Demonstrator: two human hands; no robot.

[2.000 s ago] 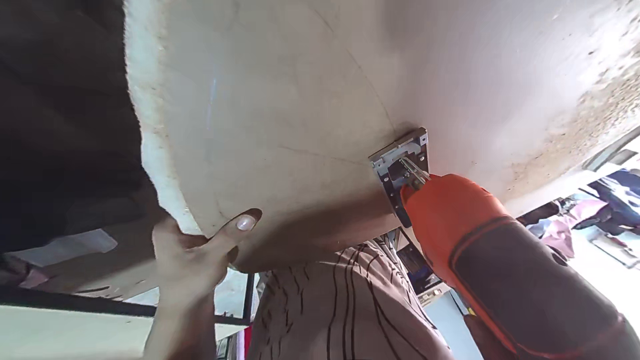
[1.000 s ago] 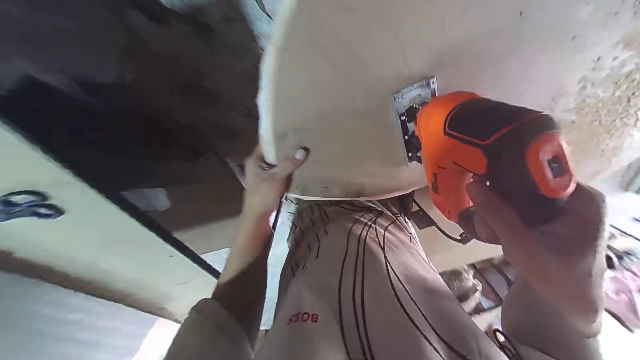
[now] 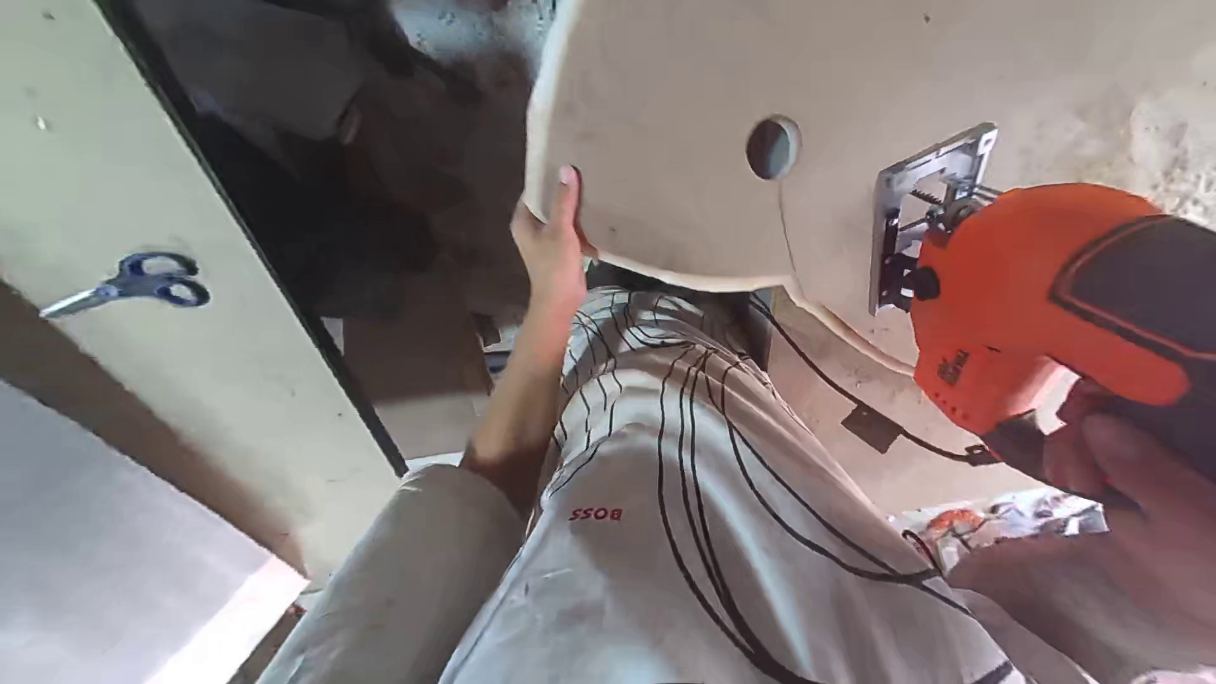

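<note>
A pale board with a wavy cut edge (image 3: 665, 190) fills the upper middle of the head view. Its surface has a round hole and a thin line running from the hole to the edge. My left hand (image 3: 556, 237) grips the board's lower left edge, thumb on the face; the fingers behind are hidden. On the right, my right hand (image 3: 1130, 475) is closed around the handle of an orange and black jigsaw (image 3: 1035, 285). The jigsaw's metal base plate is turned toward the board, right of the hole; whether they touch I cannot tell.
Blue-handled scissors (image 3: 157, 278) lie on a pale panel (image 3: 237, 418) at the left. A grey-white sheet (image 3: 104, 551) sits at the lower left. A dark cable (image 3: 817, 370) with a small dark tag runs below the board, toward the jigsaw.
The round hole now shows; the jigsaw stands to its right. My left hand still holds the board's edge. The view has shifted, bringing the whole scissors in.
</note>
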